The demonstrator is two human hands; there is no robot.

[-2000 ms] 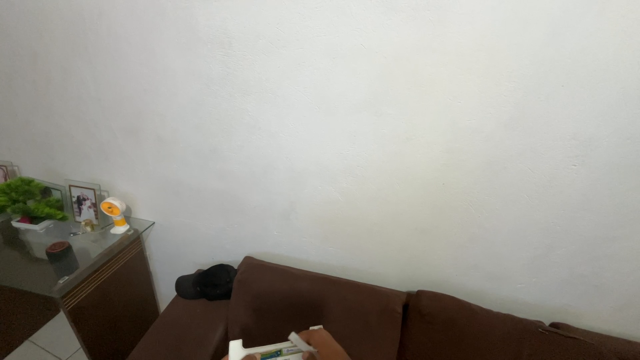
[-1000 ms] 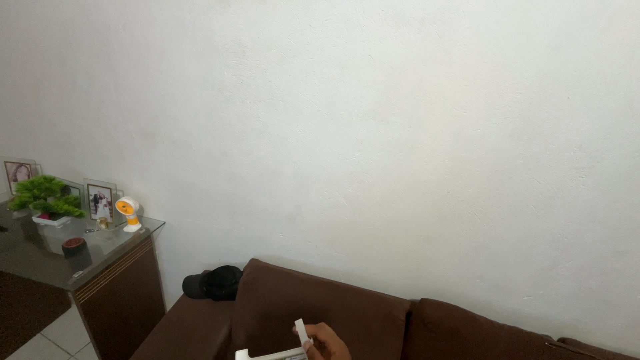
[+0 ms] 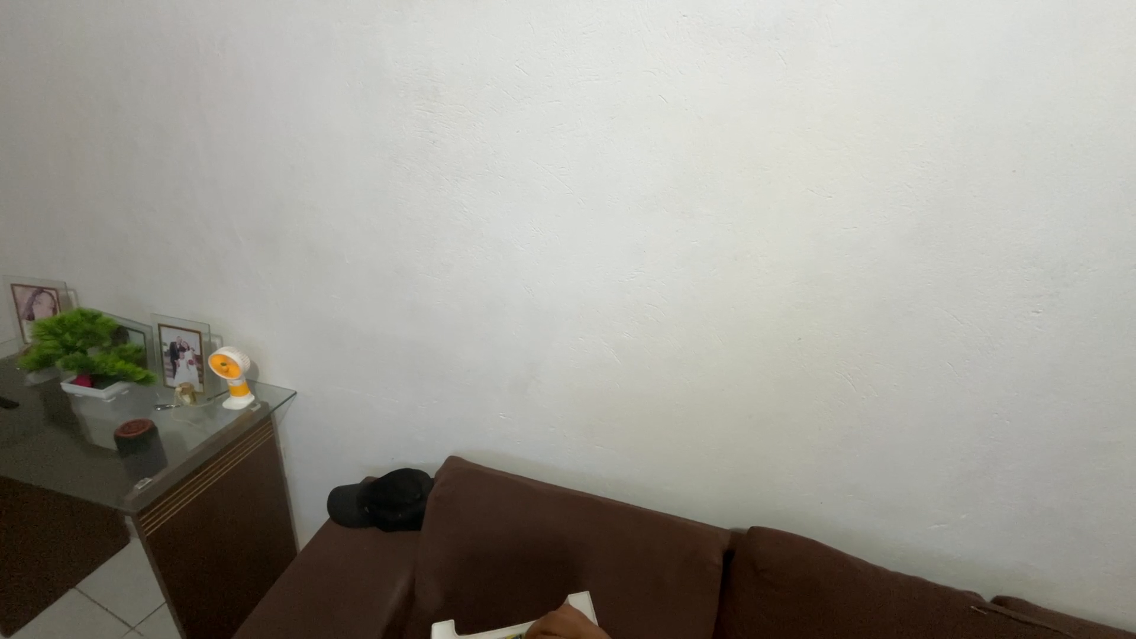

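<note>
At the bottom edge, only the upper part of my right hand (image 3: 568,624) shows, its fingers closed on a white object (image 3: 463,631) that looks like a box or frame with raised ends. One white end (image 3: 582,605) sticks up just beyond the fingers. A small coloured patch shows beside them. The rest of the object and of the hand is cut off by the frame. My left hand is out of view.
Beyond the hand stands a brown sofa (image 3: 568,532) against a white wall (image 3: 674,266). A black cap (image 3: 395,500) lies on its arm. Left, a glass-topped cabinet (image 3: 209,453) bears a potted plant (image 3: 84,346), photo frames (image 3: 182,355), a small orange-and-white fan (image 3: 233,377) and a dark round container (image 3: 138,437).
A second ago the right hand held up a white strip above the white object; now the hand is lower, mostly below the frame's edge.
</note>
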